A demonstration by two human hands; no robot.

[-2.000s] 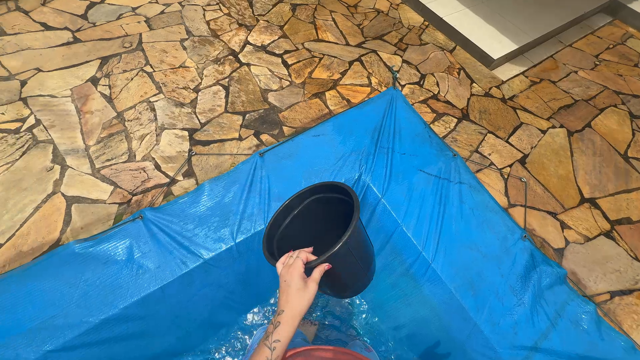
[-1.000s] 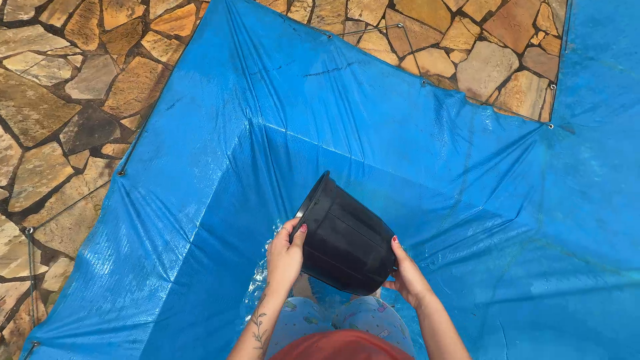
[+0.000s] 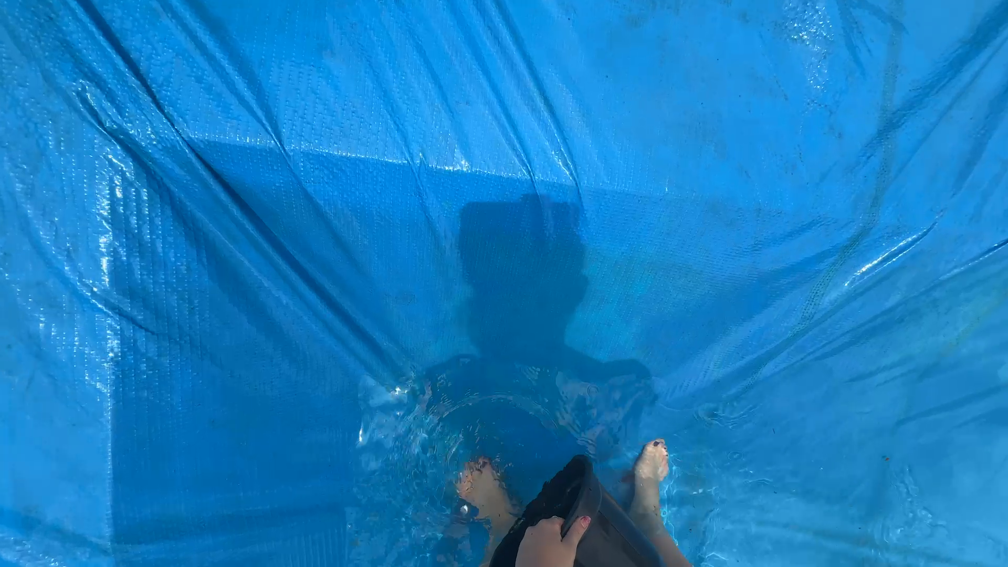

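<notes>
A black plastic bucket (image 3: 610,528) is low in the view, tilted with its open mouth toward the left, between my two bare feet. My left hand (image 3: 547,542) grips its rim, the thumb with a red nail on the outer wall. The bottom of the bucket is cut off by the frame's lower edge. My right hand is out of view. Shallow rippling water (image 3: 425,472) lies around the feet and the bucket on a blue tarpaulin (image 3: 315,236).
My left foot (image 3: 482,482) and right foot (image 3: 652,465) stand in the water. Folds run through the tarpaulin toward the water. A shadow of a head and shoulders falls on it ahead of me.
The view has swung down and away from the stone paving. The bucket has gone lower, to between my feet. My right hand, on the bucket a second ago, has left the view.
</notes>
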